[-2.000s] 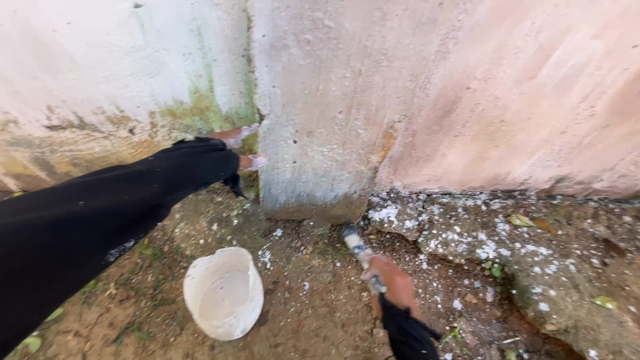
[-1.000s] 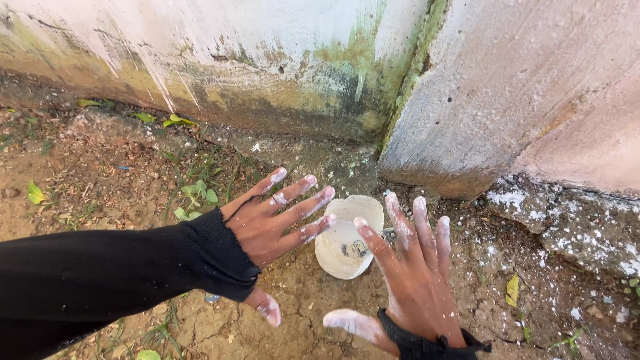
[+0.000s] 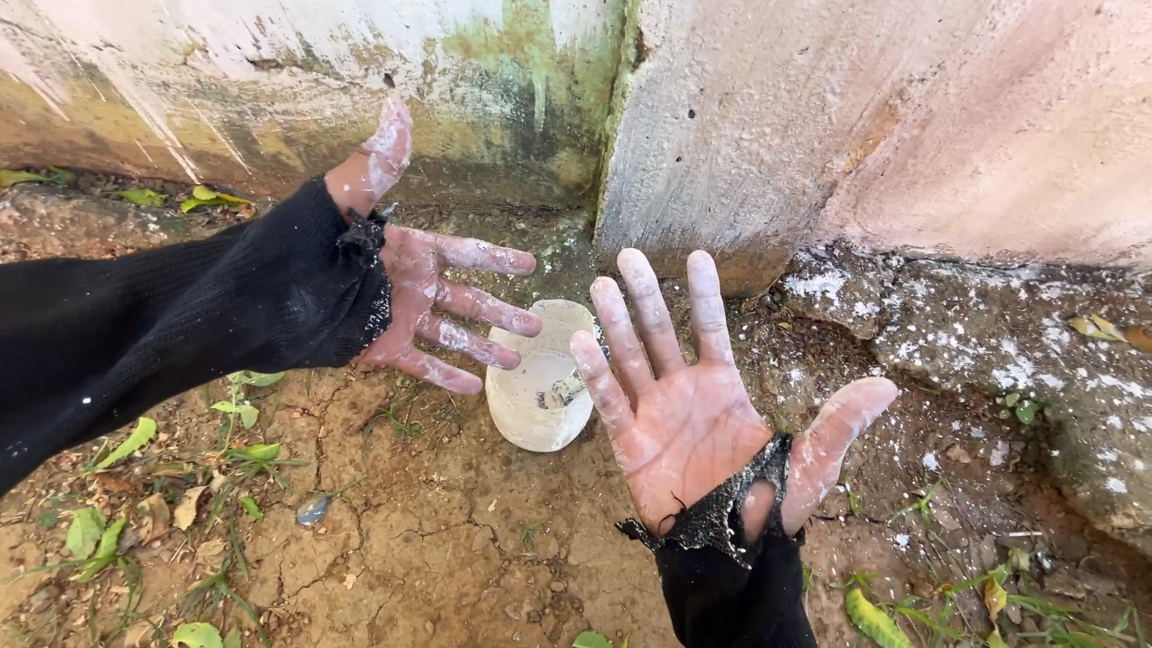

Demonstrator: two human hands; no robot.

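My left hand (image 3: pixel 432 288) is spread, palm up, above and left of the bucket, its fingers smeared with white paint. My right hand (image 3: pixel 693 405) is also spread with its palm facing up, right of the bucket, holding nothing. Torn black sleeves reach over both palms. Between and below the hands a white plastic bucket (image 3: pixel 531 423) stands on the soil. A paint-covered brush (image 3: pixel 567 389) rests inside it, partly hidden behind my right fingers. Pale liquid seems to lie in the bucket.
Behind stands a stained wall (image 3: pixel 315 108) with green and brown patches, meeting a projecting pinkish wall section (image 3: pixel 738 153). A rough stone ledge (image 3: pixel 972 333) spattered with white runs along the right. Leaves and small weeds (image 3: pixel 99 540) dot the cracked ground.
Two seconds ago my right hand held the brush low by the wall and my left touched the wall. Now both hands are empty, turned palm up since one second ago; the brush is in the bucket.
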